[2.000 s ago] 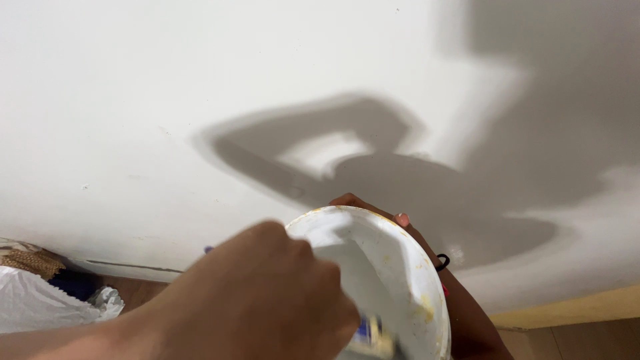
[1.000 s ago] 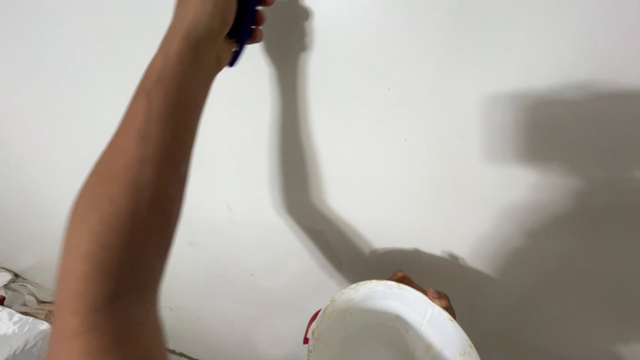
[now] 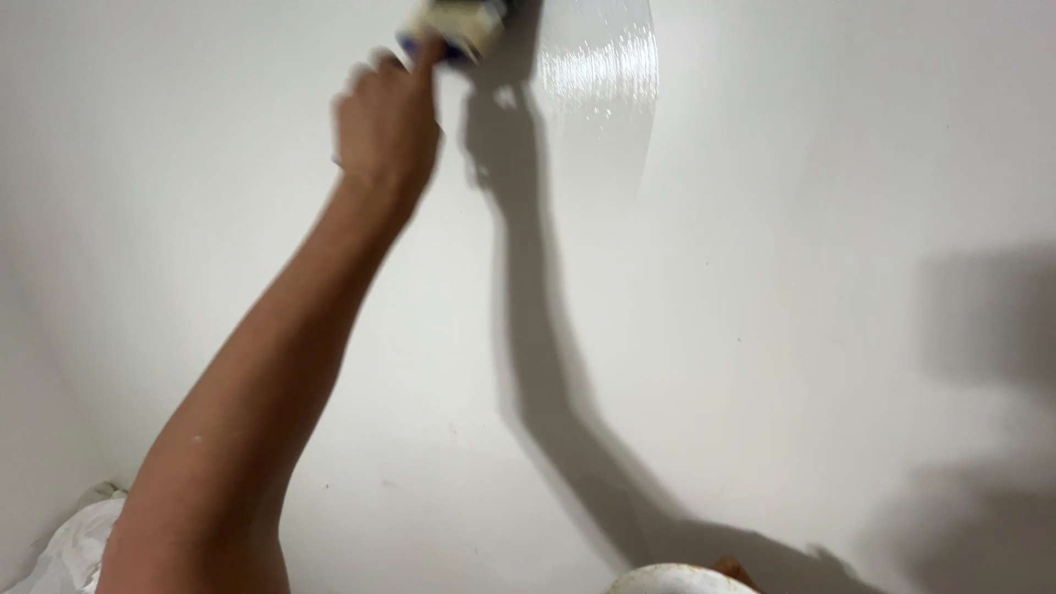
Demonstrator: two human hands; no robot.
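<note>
My left hand point(image 3: 388, 124), blurred and raised at the upper left of centre, is closed around a wide paintbrush point(image 3: 462, 29). The brush has a blue handle and a pale middle part; its dark end is partly cut off by the top edge. Just right of it, a glossy wet streak of brush marks point(image 3: 602, 74) shines on the white wall point(image 3: 742, 272). At the bottom edge is the rim of a white bucket point(image 3: 681, 577) with stains along it. Fingers of my right hand point(image 3: 731, 569) show behind this rim; the rest of that hand is hidden.
A crumpled white plastic bag point(image 3: 78, 544) lies at the lower left, near the corner where another wall point(image 3: 41, 355) meets this one. Shadows of my arm and body fall across the wall.
My left hand was over the bucket two seconds ago, then rose with the brush to the wall. The glossy streak now shows. The view has shifted upward.
</note>
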